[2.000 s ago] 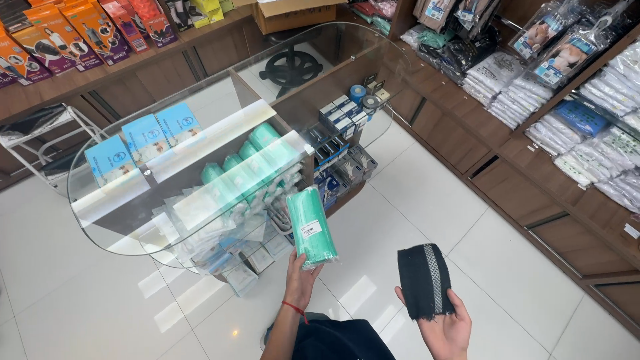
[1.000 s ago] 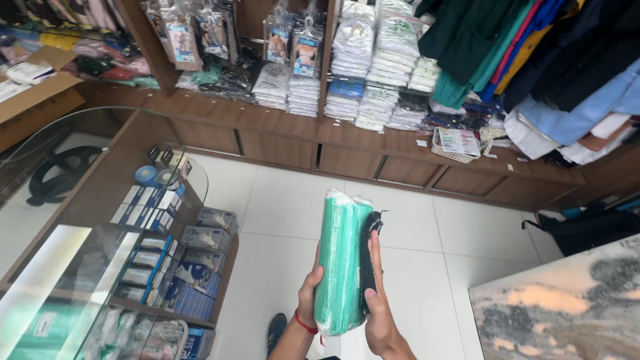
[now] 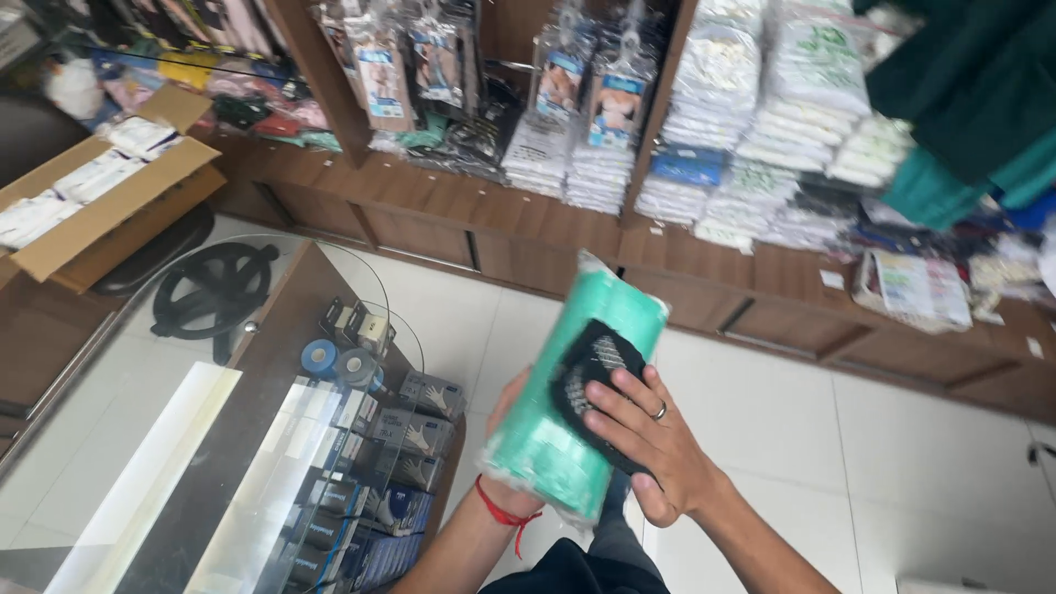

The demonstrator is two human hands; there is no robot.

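Note:
A clear-wrapped green package (image 3: pixel 549 429) lies tilted across the middle of the view. My left hand (image 3: pixel 511 429) grips it from behind and below; most of its fingers are hidden by the package, and a red string bracelet shows at the wrist. My right hand (image 3: pixel 639 437), with a ring on one finger, presses a folded black fabric piece (image 3: pixel 590 371) with a pale patterned stripe against the package's front face. The view is slightly blurred.
A glass display counter (image 3: pixel 272 412) with glove boxes (image 3: pixel 421 433) and tape rolls (image 3: pixel 319 357) stands at left. An open cardboard box (image 3: pixel 157 198) is at upper left. Wooden shelving (image 3: pixel 536 227) holds bagged garments (image 3: pixel 763 148) across the back. Pale floor tiles (image 3: pixel 759 412) lie below.
Two seconds ago my hands were apart, one with the green package, one with the black fabric; now they are together. Since one second ago the fabric has come onto the package's front. The view has swung right.

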